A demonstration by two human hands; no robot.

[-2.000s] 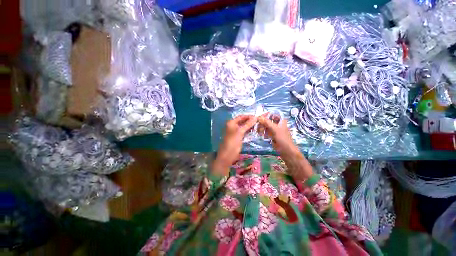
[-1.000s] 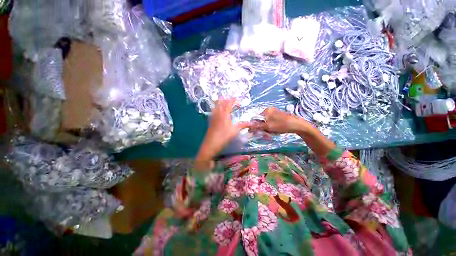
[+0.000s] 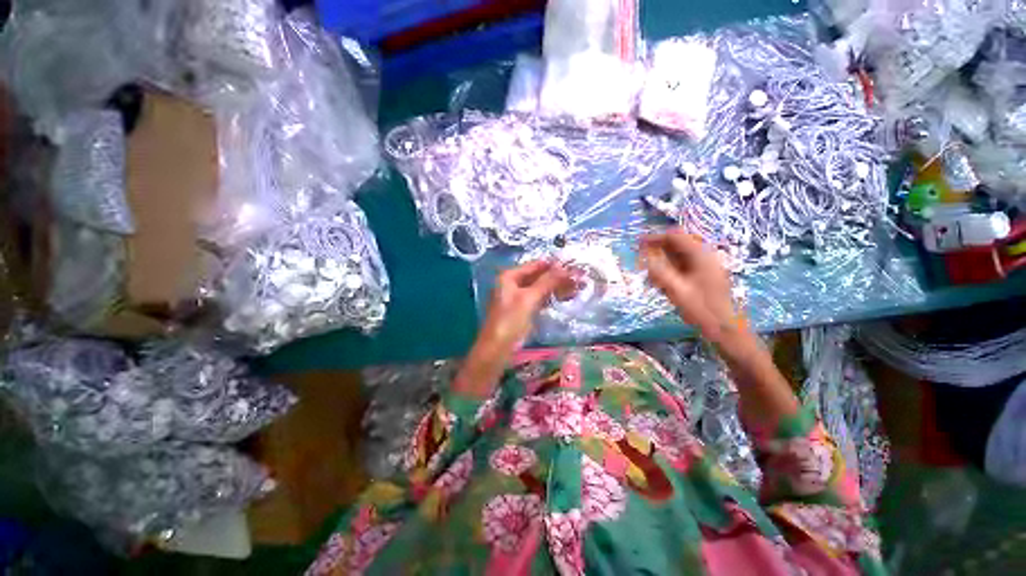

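My left hand [image 3: 529,295] holds a coiled white cable [image 3: 593,276] at its left side, just above the clear plastic sheet. My right hand [image 3: 678,270] is raised to the right of the coil, apart from it, with its fingers bent. Whether it holds anything small cannot be told. A loose pile of coiled white cables [image 3: 506,180] lies beyond my left hand. A tangled heap of white cables [image 3: 788,169] lies beyond and right of my right hand.
Small clear bags [image 3: 591,62] and a white stack [image 3: 678,88] lie beyond the piles, near a blue bin [image 3: 450,51]. Bulging bags of coils [image 3: 304,270] and a cardboard box [image 3: 169,203] stand left. A red box [image 3: 977,261] and white bottle [image 3: 965,231] lie right.
My left hand has moved from the coiled pile back down to a coil in front of me. My right hand has moved right, away from the left.
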